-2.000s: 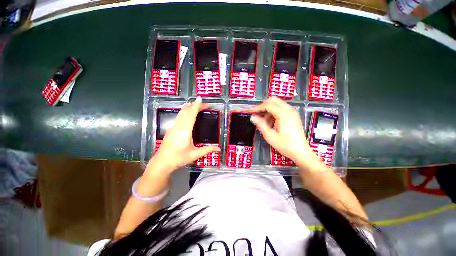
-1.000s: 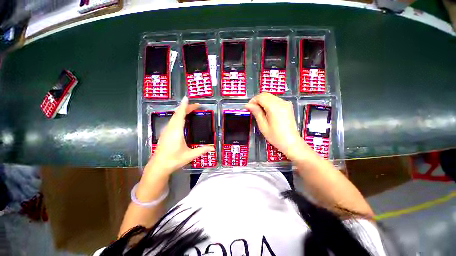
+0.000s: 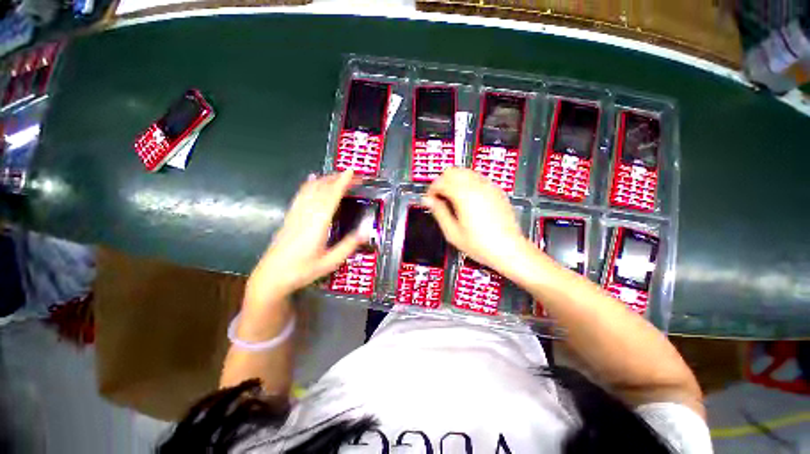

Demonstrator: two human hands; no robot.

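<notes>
A clear tray (image 3: 672,186) holds two rows of red keypad phones, screens up. White slips stick out beside two back-row phones. My left hand (image 3: 302,235) is open, its fingers apart and its thumb over the leftmost front-row phone (image 3: 355,275). My right hand (image 3: 475,217) has its fingers bunched at the top of the second front-row phone (image 3: 421,257); whether they pinch anything cannot be told. It hides the upper part of the third front-row phone (image 3: 478,291). A loose red phone (image 3: 175,129) lies left of the tray, partly over a white slip (image 3: 184,152).
The tray lies on a dark green bench (image 3: 266,106) with a white far edge. More red phones (image 3: 31,71) show at the far left edge. Brown board lies beyond the bench. A pale, blurred object (image 3: 786,55) stands at the far right. Brown cardboard (image 3: 146,328) is below left.
The view has shifted and tilted, so the tray appears further right. Relative to the tray, both hands have moved left by about one phone. Phones at the far left have come into view.
</notes>
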